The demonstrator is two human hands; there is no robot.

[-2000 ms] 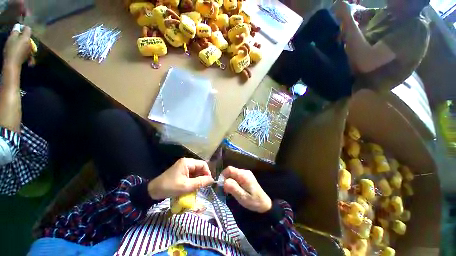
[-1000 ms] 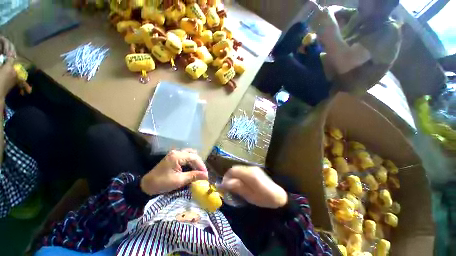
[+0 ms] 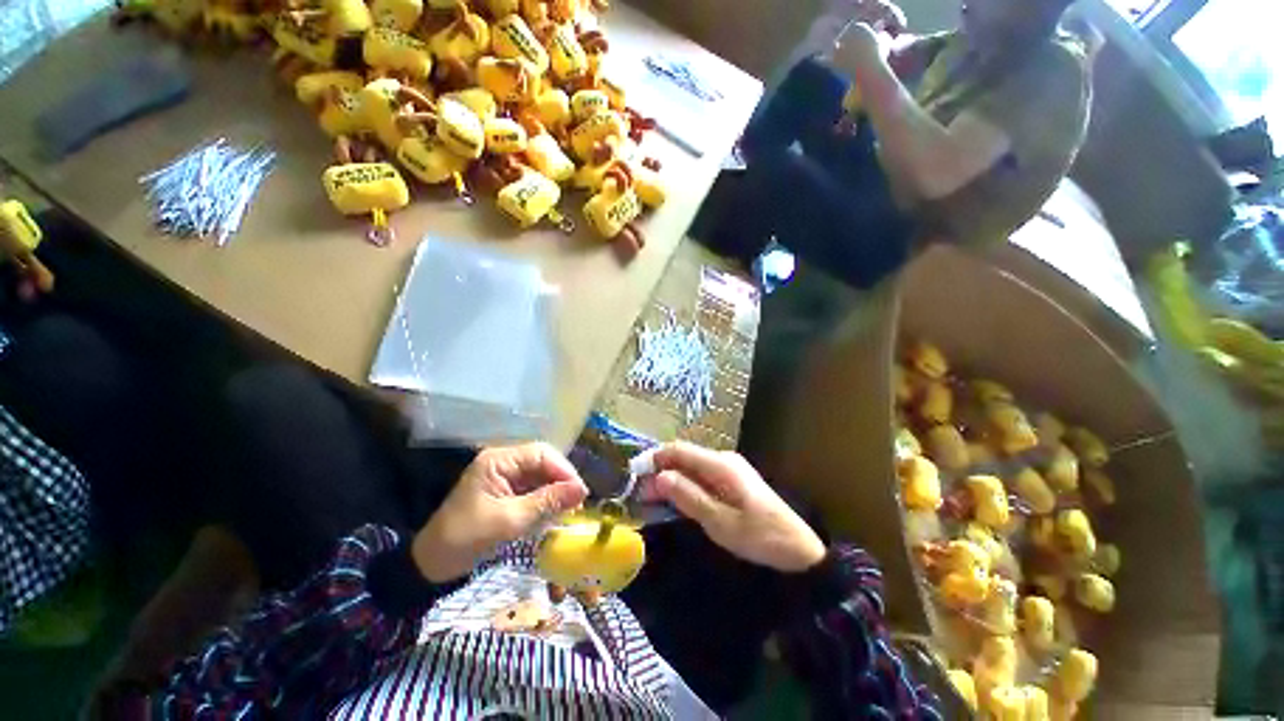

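A yellow plush keychain (image 3: 592,555) hangs between my hands over my lap, with its metal ring at the top. My left hand (image 3: 493,510) pinches at the ring end from the left. My right hand (image 3: 732,510) is closed on a small white strip (image 3: 641,471), likely a twist tie, just above the ring. I cannot tell whether a clear bag is around the toy. A stack of clear bags (image 3: 472,324) lies at the table's near edge. Loose plush keychains (image 3: 528,199) are heaped on the table beyond.
White ties (image 3: 209,187) lie fanned on the table at left, and more ties (image 3: 673,364) on the low carton (image 3: 724,396). A large carton (image 3: 1049,317) at right holds bagged plush keychains (image 3: 990,500). A person (image 3: 958,134) sits across; another worker's checked clothing shows at left.
The toy, earlier low by my left hand, now hangs between both hands with its ring up. My right hand, blurred a second ago, is back near my left. The view has shifted right.
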